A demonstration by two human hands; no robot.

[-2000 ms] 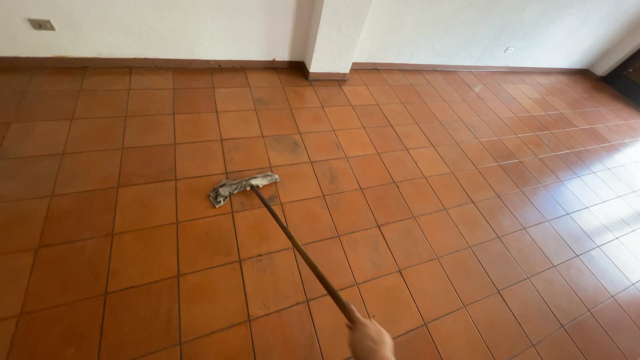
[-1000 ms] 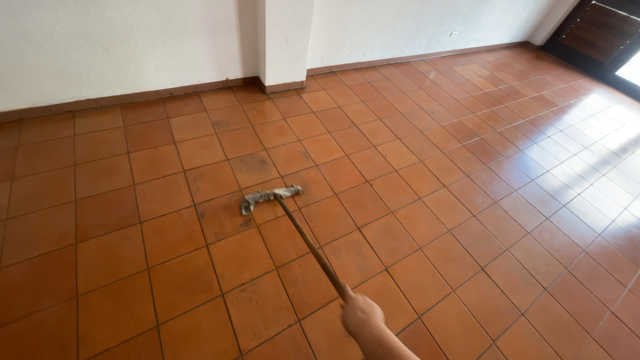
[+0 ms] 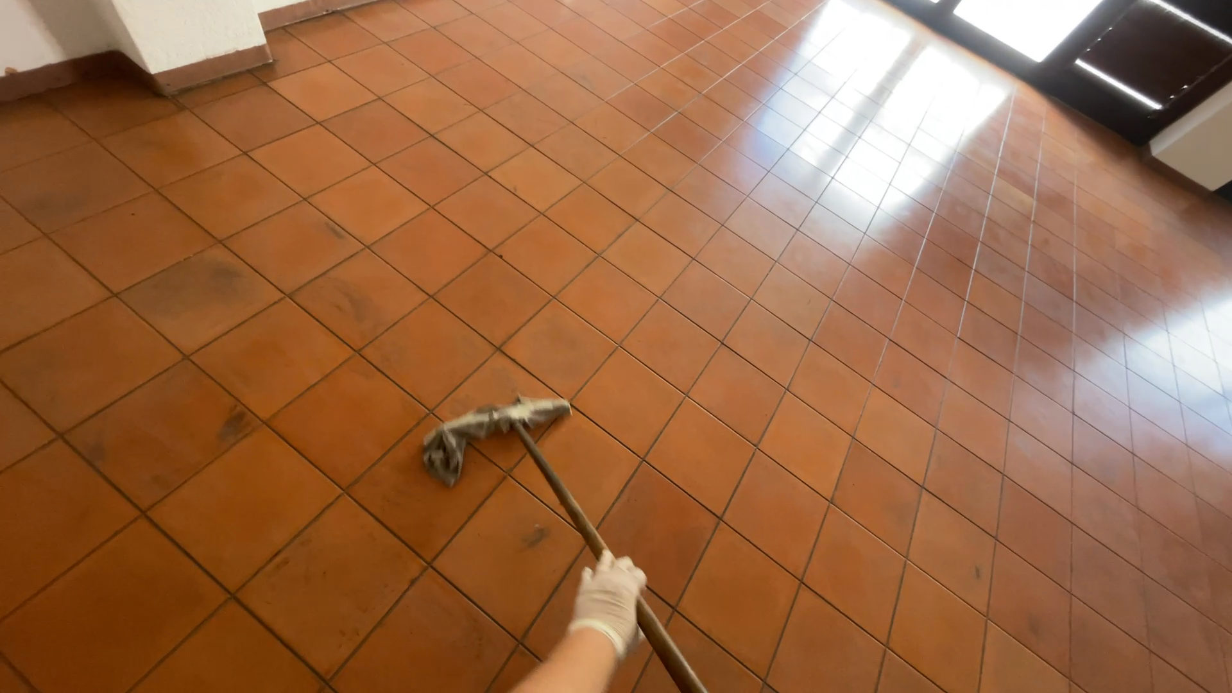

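My left hand [image 3: 610, 599], in a thin whitish glove, is closed around the wooden pole [image 3: 563, 491] of a floor mop near the bottom centre of the view. The pole slants up and to the left from the hand to the mop head. A damp-looking grey cloth [image 3: 496, 421] is draped over the head and lies on the terracotta tile floor [image 3: 664, 529], its left end bunched and hanging toward me. Below the hand, the pole runs out of view at the bottom edge. My right hand is not in view.
A white wall pillar [image 3: 192, 34] with a reddish-brown baseboard [image 3: 214, 69] stands at the upper left. Dark-framed doors or windows [image 3: 1141, 72] are at the upper right, with bright reflections on the tiles before them. Several tiles at left bear dark stains [image 3: 202, 287].
The mop head has moved right across the tiles, away from the stained tile it was beside one second ago. The view has swung right, showing more of the doorway side.
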